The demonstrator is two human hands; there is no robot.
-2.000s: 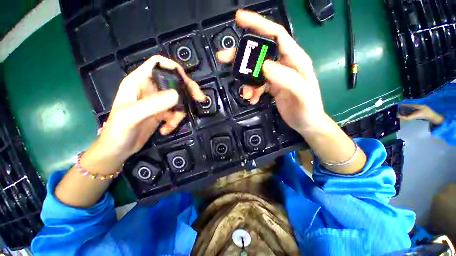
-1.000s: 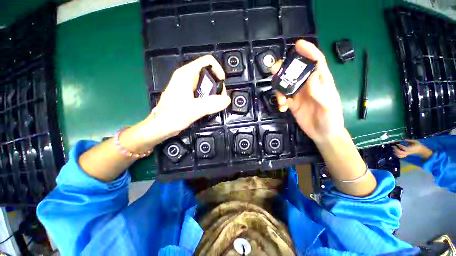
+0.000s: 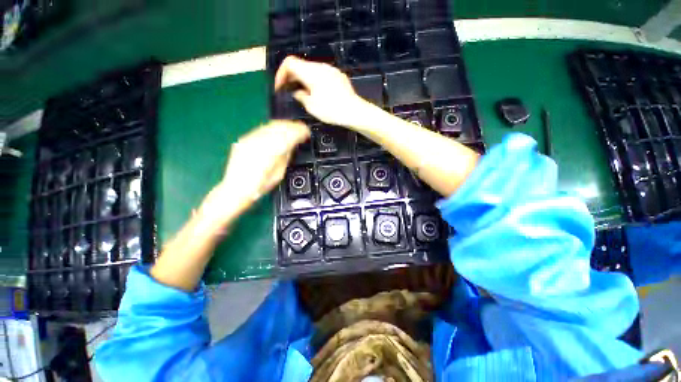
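The black blister tray (image 3: pixel 351 266) lies in front of me. Watch bodies, such as this one (image 3: pixel 336 183), lie sensor side up in several of its pockets. My right hand (image 3: pixel 319 91) is over the tray's left part, fingers bent down, its forearm crossing the tray and hiding some pockets. My left hand (image 3: pixel 263 158) is blurred at the tray's left edge, just below my right hand, fingertips towards the tray. No watch shows in either hand; the fingers hide what they may hold.
A single watch unit (image 3: pixel 512 111) lies on the green surface (image 3: pixel 523 67) right of the tray, beside a thin black pen (image 3: pixel 547 133). Other black gridded trays stand at the left (image 3: pixel 93 194) and right (image 3: pixel 642 127). A whitish strip (image 3: pixel 538 30) runs behind.
The view has shifted. My right hand has moved left across the tray, and my left hand has moved to its left edge. The watches they held no longer show. More filled pockets are visible.
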